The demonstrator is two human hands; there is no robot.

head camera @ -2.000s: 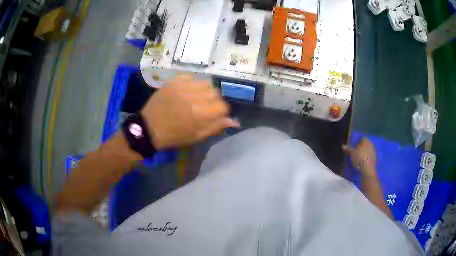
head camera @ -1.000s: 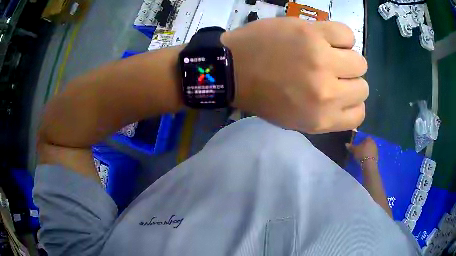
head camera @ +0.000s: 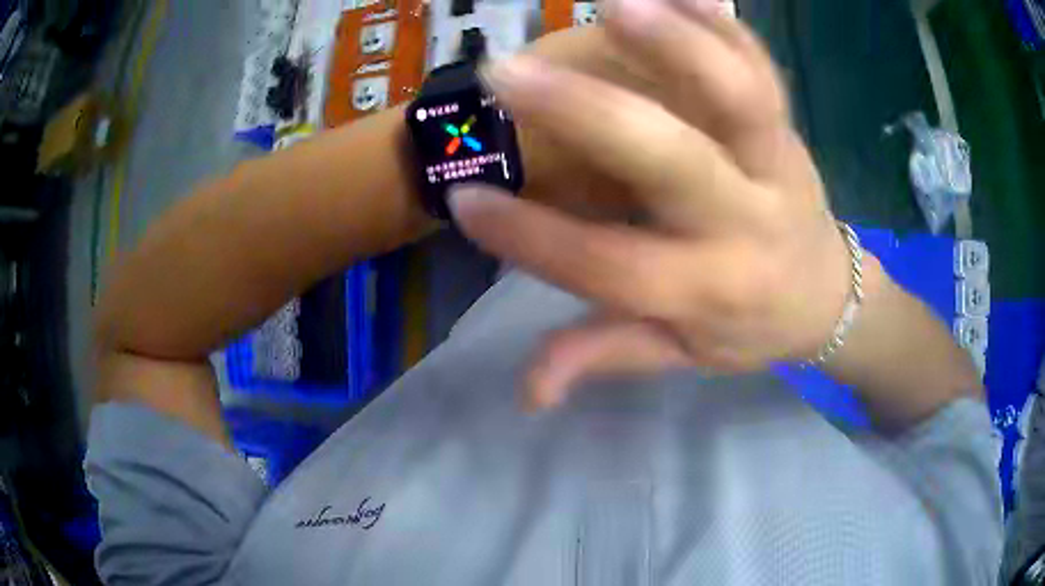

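A black smartwatch point(head camera: 462, 137) with a lit screen sits on my left wrist, raised in front of my chest. My left hand point(head camera: 573, 126) is mostly hidden behind my right hand, so its fingers cannot be made out. My right hand point(head camera: 699, 229) is blurred and crosses over it, fingers apart and holding nothing. One right fingertip is at the lower edge of the watch screen. A bracelet point(head camera: 851, 292) is on my right wrist.
Behind my arms, an orange fixture point(head camera: 344, 69) holds white socket units on the machine table. A clear plastic bag point(head camera: 937, 172) lies on the green bench at right. White units point(head camera: 972, 295) stand in a row on a blue sheet point(head camera: 934, 269). A blue crate point(head camera: 358, 332) is at lower left.
My right hand has come up from the blue sheet and over to the watch. My left wrist stays raised. The view has shifted, and an orange fixture now shows at the machine's left side.
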